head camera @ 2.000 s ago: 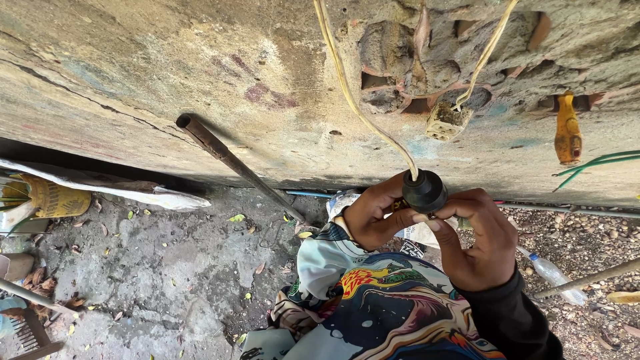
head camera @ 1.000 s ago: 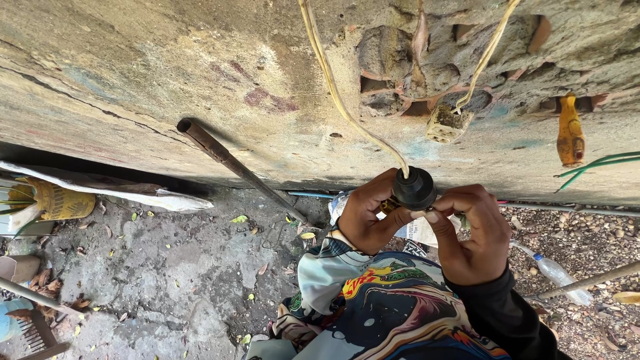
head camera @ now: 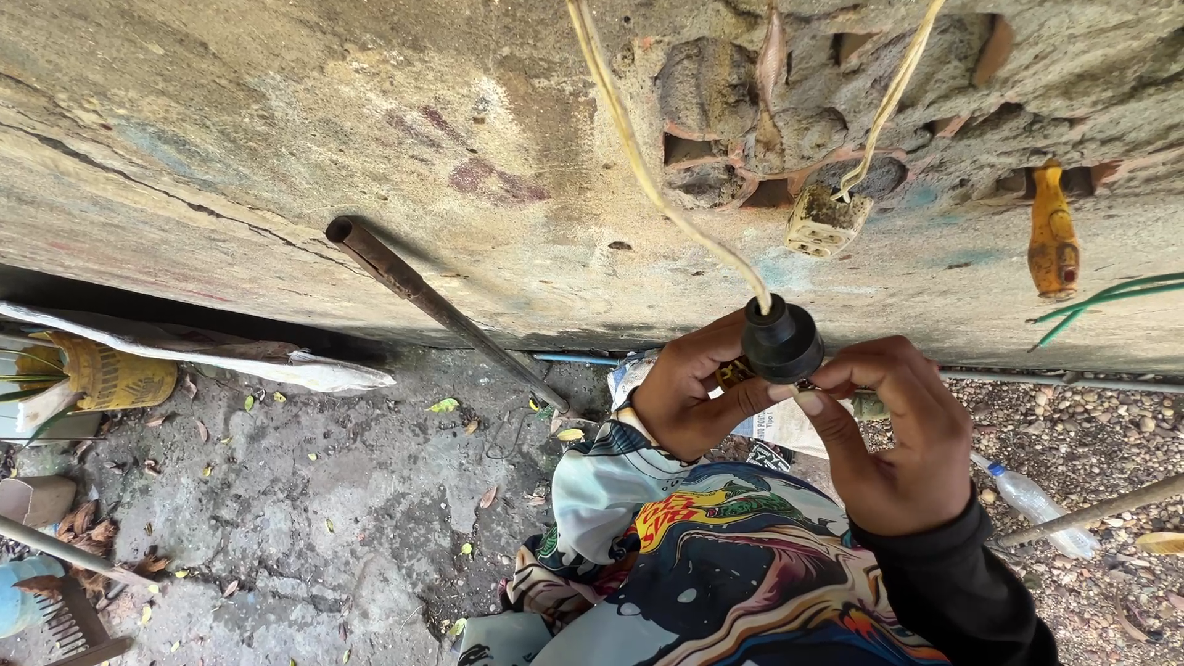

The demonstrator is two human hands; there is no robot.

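A black lamp socket [head camera: 782, 339] hangs on a twisted pale electrical cord [head camera: 647, 166] in front of the wall. My left hand [head camera: 700, 388] is at its lower left side, with a small yellow and dark object, partly hidden, between its fingers. Just below the socket, the thumb and fingers of my right hand [head camera: 893, 427] pinch a tiny part, too small to identify, close to the left fingertips. To the upper right, a dirty white electrical outlet block [head camera: 820, 227] dangles on another pale cord. A yellow screwdriver handle [head camera: 1054, 236] sticks out of a hole in the wall.
A rusty metal pipe [head camera: 444, 310] leans on the wall at left. Green wires [head camera: 1110, 298] jut in at right. On the ground are a yellow container [head camera: 120, 373], a rake head [head camera: 74, 624], a plastic bottle [head camera: 1041, 509], a stick [head camera: 1101, 506] and gravel.
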